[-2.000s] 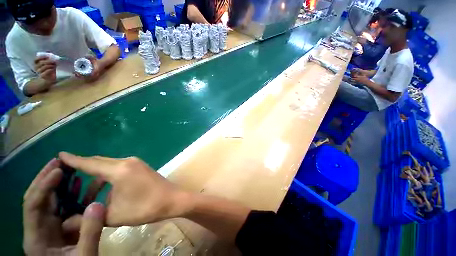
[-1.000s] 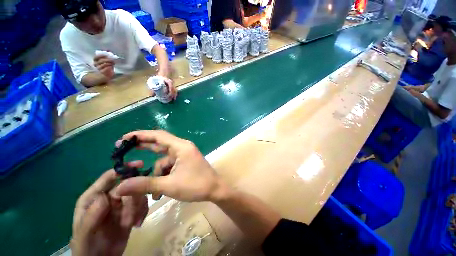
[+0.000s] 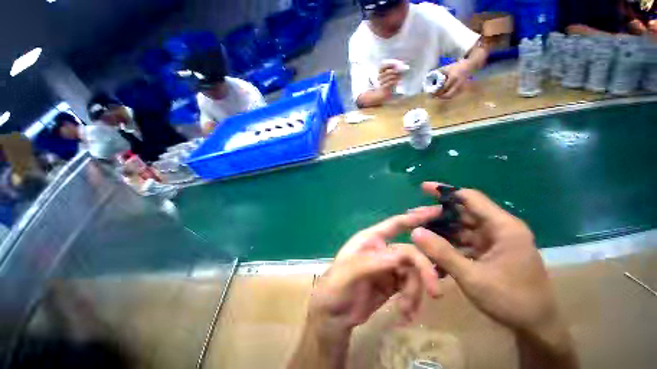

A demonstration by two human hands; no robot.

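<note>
A small black moulded part (image 3: 448, 212) is in the fingers of my right hand (image 3: 497, 263), above the near edge of the green belt. My left hand (image 3: 374, 277) is beside it on the left, palm partly showing and fingers apart. One extended left finger reaches the part's near side; whether it presses on it is hard to tell. Fingers hide much of the part. A pale ring-like piece (image 3: 426, 365) shows at the bottom edge, on a brown pad on the cardboard-covered bench (image 3: 270, 317).
The green belt (image 3: 288, 209) runs across. A white-grey ribbed piece (image 3: 418, 130) stands on it; more stand at upper right. A blue crate (image 3: 266, 137) is across the belt. People work opposite. A clear partition (image 3: 108, 223) is left. A thin stick (image 3: 640, 283) lies right.
The view has swung left, bringing in the partition and more workers. The black part is now in my right hand, with my left fingers spread beside it. The opposite worker's ribbed piece stands on the belt.
</note>
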